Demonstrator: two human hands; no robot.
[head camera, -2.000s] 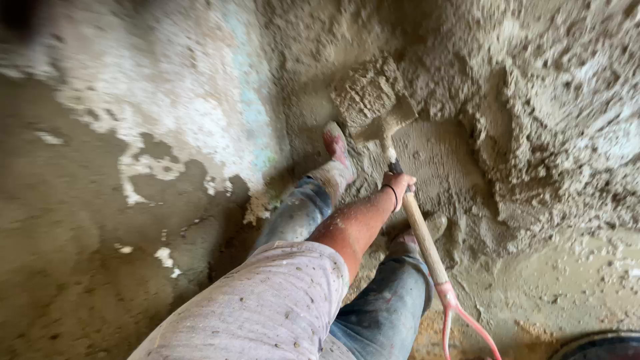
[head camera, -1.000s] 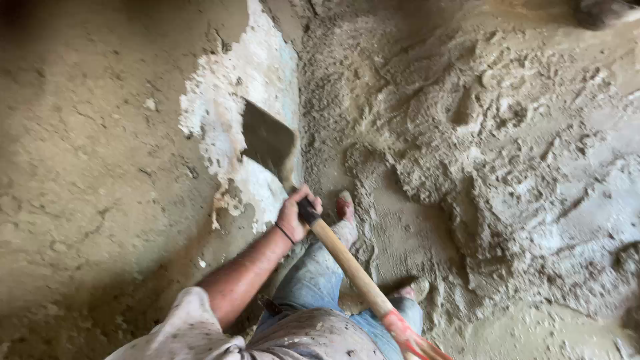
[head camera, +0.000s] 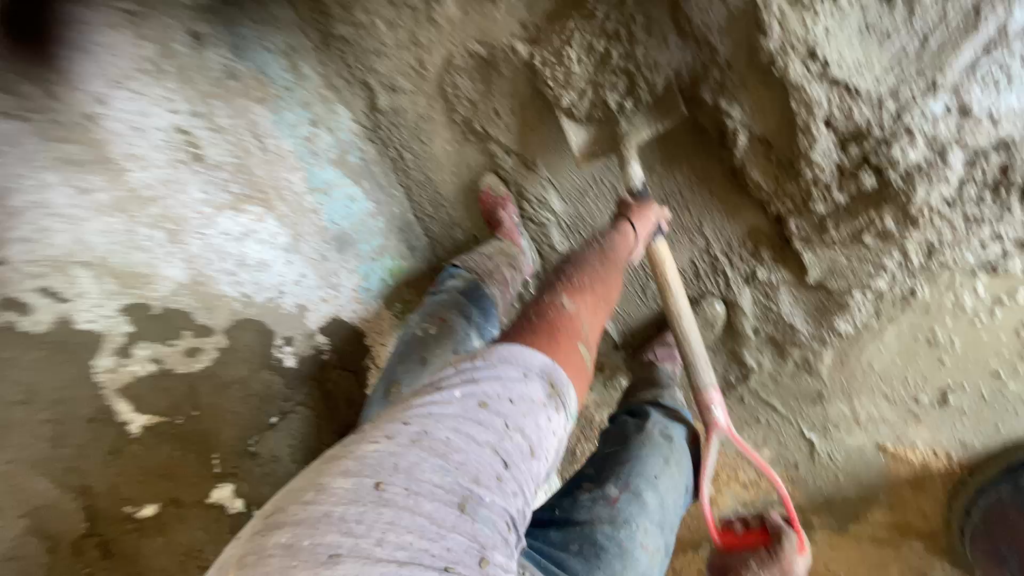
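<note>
A square-bladed shovel (head camera: 678, 308) with a wooden shaft and a red Y-shaped handle runs down from the upper middle. My left hand (head camera: 644, 222) is wrapped around the shaft's dark collar, just below the blade. At the bottom right, my right hand (head camera: 760, 548) holds the red grip. Wet mortar (head camera: 596, 68) lies on and against the blade (head camera: 588, 138); the blade's front edge is hidden. More wet mortar (head camera: 856, 160) is heaped to the right of it.
My boots (head camera: 500, 210) stand in the mortar on either side of the shaft's line. A wall patch (head camera: 200, 184) with white and pale blue paint fills the upper left. A dark round container (head camera: 988, 512) shows partly at the lower right edge.
The shovel blade, bare and in front of the white patch one second ago, is now at the wet mortar with mortar on it. My right hand has come into view.
</note>
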